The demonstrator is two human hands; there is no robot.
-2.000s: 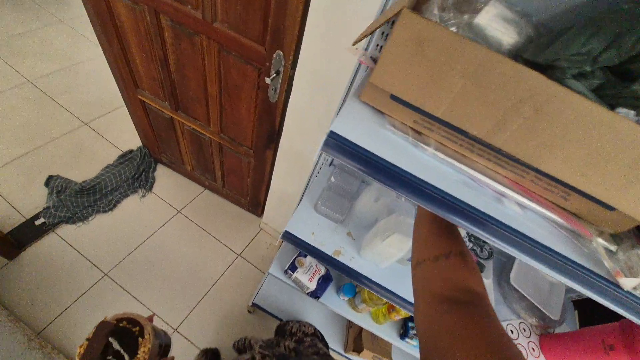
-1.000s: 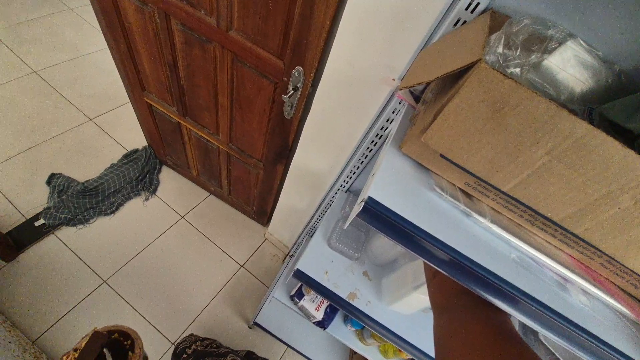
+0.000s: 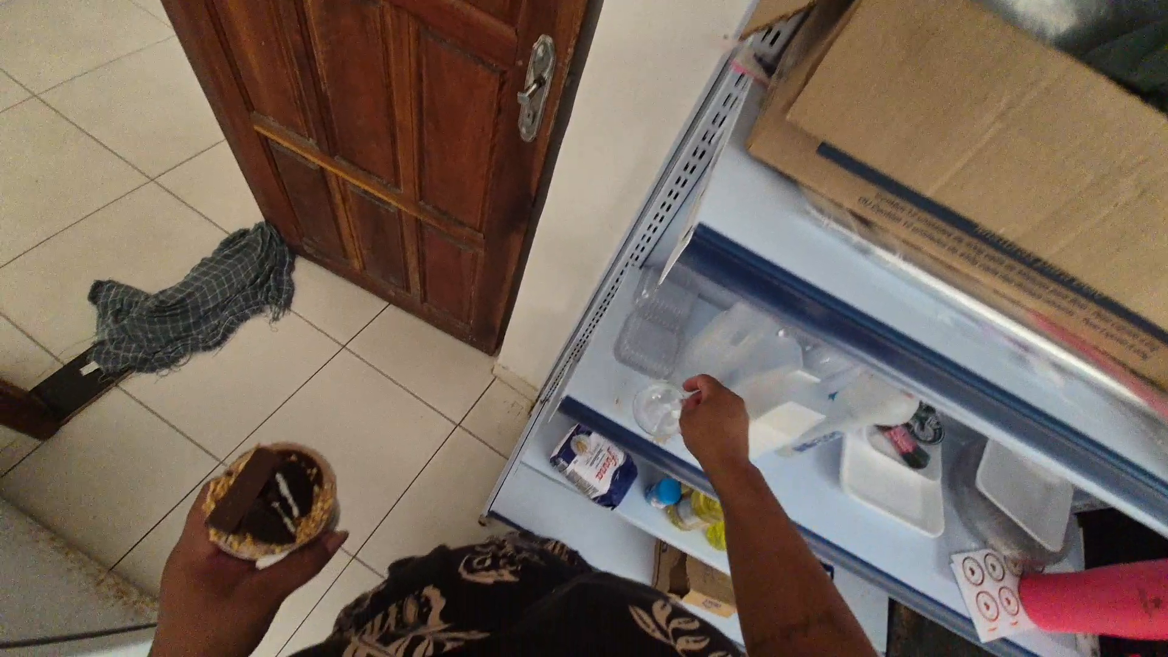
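Observation:
At the lower left my left hand (image 3: 242, 575) is closed around a cup of dessert (image 3: 274, 511), with dark chocolate, a brown bar and crumbs at its rim. Over the middle shelf, my right hand (image 3: 716, 424) pinches the edge of a small clear plastic lid or cup (image 3: 659, 408). Clear plastic containers (image 3: 655, 324) stand behind it, and white foam trays (image 3: 894, 479) lie farther right on the same shelf.
A cardboard box (image 3: 985, 155) sits on the upper shelf. The lower shelf holds a blue-and-white packet (image 3: 593, 465) and bottles (image 3: 698, 511). A wooden door (image 3: 392, 155) stands beyond, with a checked cloth (image 3: 196, 306) on the tiled floor. A pink object (image 3: 1104, 598) is at lower right.
My right hand, hidden beneath the upper shelf before, has come into sight with the clear piece in its fingers. My left hand and more of the dessert cup have come into view.

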